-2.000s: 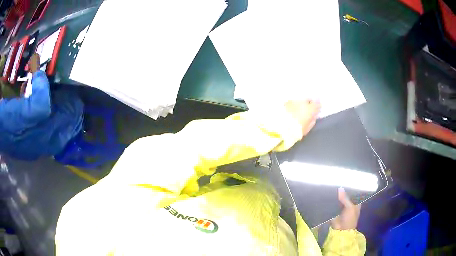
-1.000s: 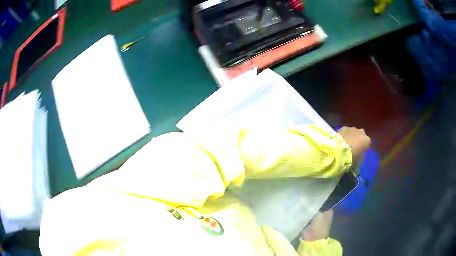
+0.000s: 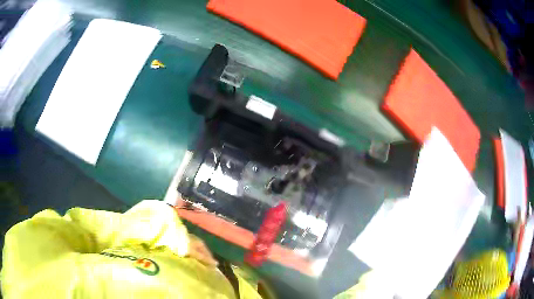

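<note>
The black clamping fixture (image 3: 257,169) lies in front of me, its toggle linkage blurred. Its red handle (image 3: 268,236) points down over the orange-red front strip (image 3: 219,228). My left hand (image 3: 202,251) is partly visible and blurred at the end of its yellow sleeve, just below the fixture's front left edge; its fingers and any hold are unclear. White separator sheets (image 3: 436,210) lie at an angle right of the fixture, overlapping an orange-red pad. My right sleeve (image 3: 357,287) shows at the bottom edge beside the sheets; the right hand itself cannot be made out.
A white sheet stack (image 3: 99,87) lies on the green bench (image 3: 155,125) at the left, with another stack (image 3: 29,58) beyond. A small yellow item (image 3: 157,64) lies nearby. Orange-red pads (image 3: 293,32) are at the back. A yellow mesh object (image 3: 483,274) is at the lower right.
The view has swung right and the fixture is now central. My left hand has moved from near the panel to the fixture's front left. The dark panel is no longer clearly visible; white sheets now show at right.
</note>
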